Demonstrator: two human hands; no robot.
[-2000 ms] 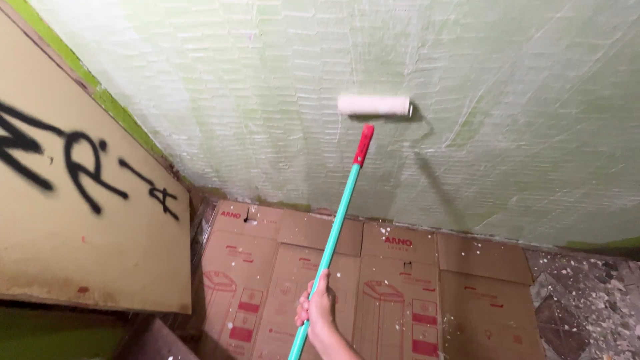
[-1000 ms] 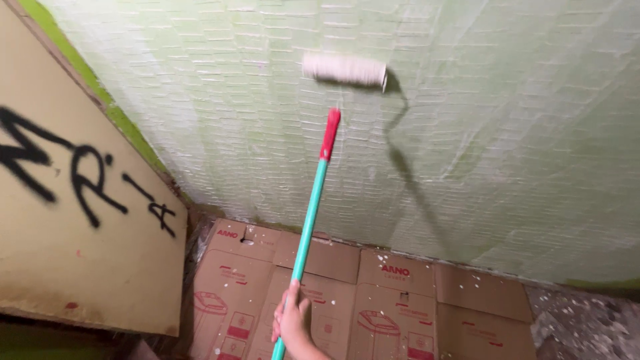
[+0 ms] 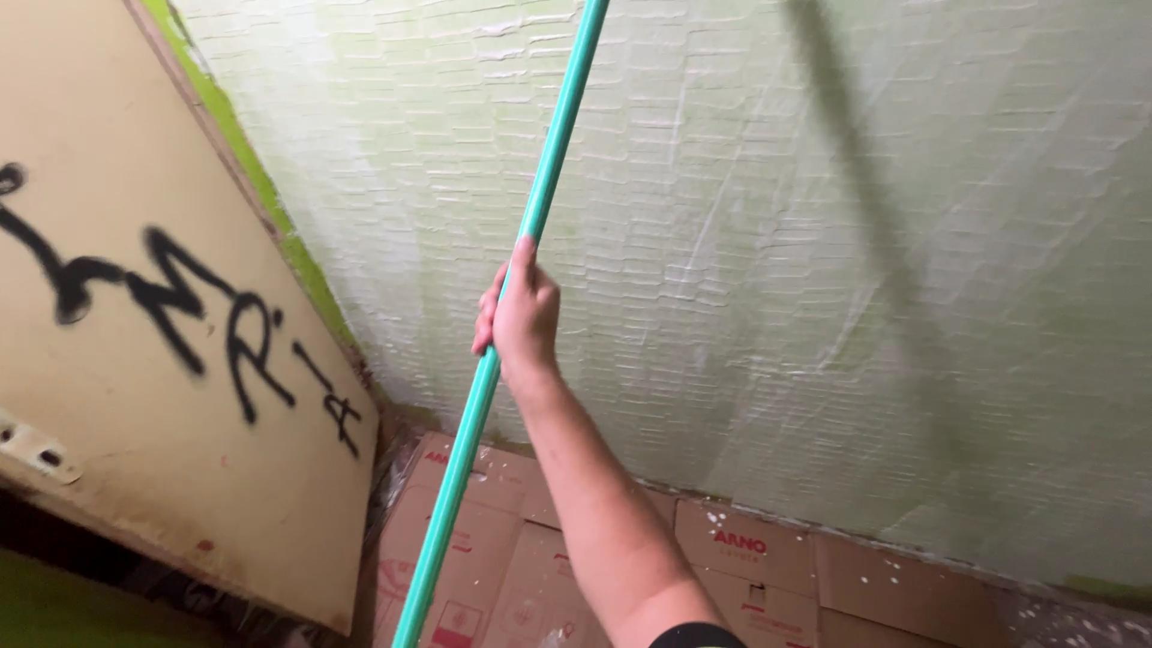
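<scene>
My right hand [image 3: 526,315] is closed around a turquoise extension pole [image 3: 445,499], thumb pointing up along it. The pole slants from the bottom, left of my forearm, to the top edge of the view. Its upper end and the paint roller are out of the picture. Behind it stands a pale green wall [image 3: 684,234] with ridged whitish texture and streaks. A dark shadow falls on the wall to the right of the pole. My left hand is not in view.
A cream door panel [image 3: 180,432] with black painted lettering stands at the left. Flattened cardboard boxes [image 3: 751,576], spotted with white, cover the floor along the wall's foot. Speckled floor [image 3: 1071,621] shows at the lower right.
My right hand has moved up with the pole. The white roller and red pole tip, in view earlier against the wall, have passed out beyond the top edge.
</scene>
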